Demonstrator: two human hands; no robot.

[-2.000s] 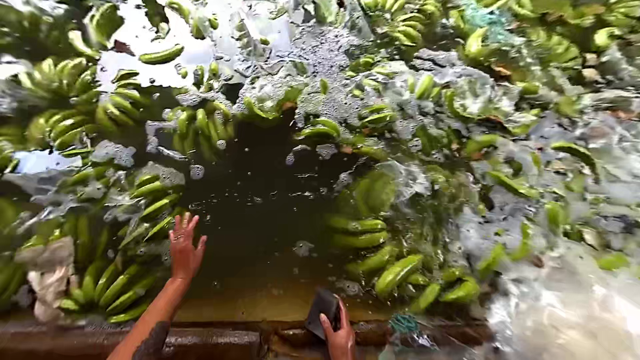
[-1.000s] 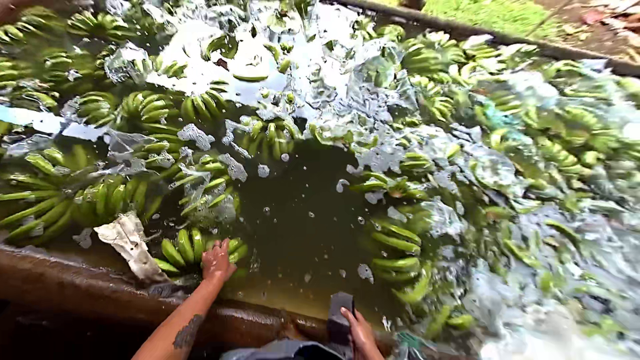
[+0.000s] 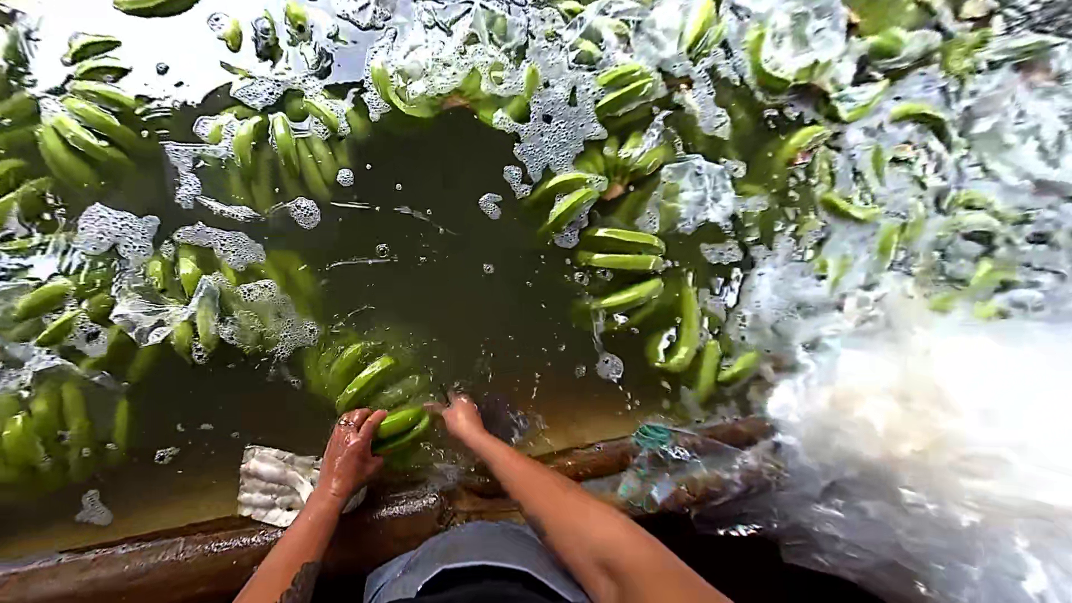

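Note:
A bunch of green bananas (image 3: 368,381) lies partly under murky water close to the near edge of the tank. My left hand (image 3: 352,448) rests on its near left side, fingers curled against a banana. At the right side of the same bunch is my right hand (image 3: 459,414), its fingertips at the water surface. Splashes and ripples hide part of those fingers, and whether they hold anything cannot be made out. The dark block seen earlier does not show. A crumpled whitish cloth (image 3: 278,484) lies on the edge beside my left wrist.
Many green banana bunches (image 3: 289,155) float on the left and far side, with foam (image 3: 557,126) between them. More bananas (image 3: 624,251) float at right. Clear plastic (image 3: 879,502) and teal netting (image 3: 651,437) lie by the wet brown tank rim (image 3: 402,519).
My right hand has moved from the rim into the water by the bunch. The dark block it held is no longer visible. My left hand, raised at first, came down to the bunch.

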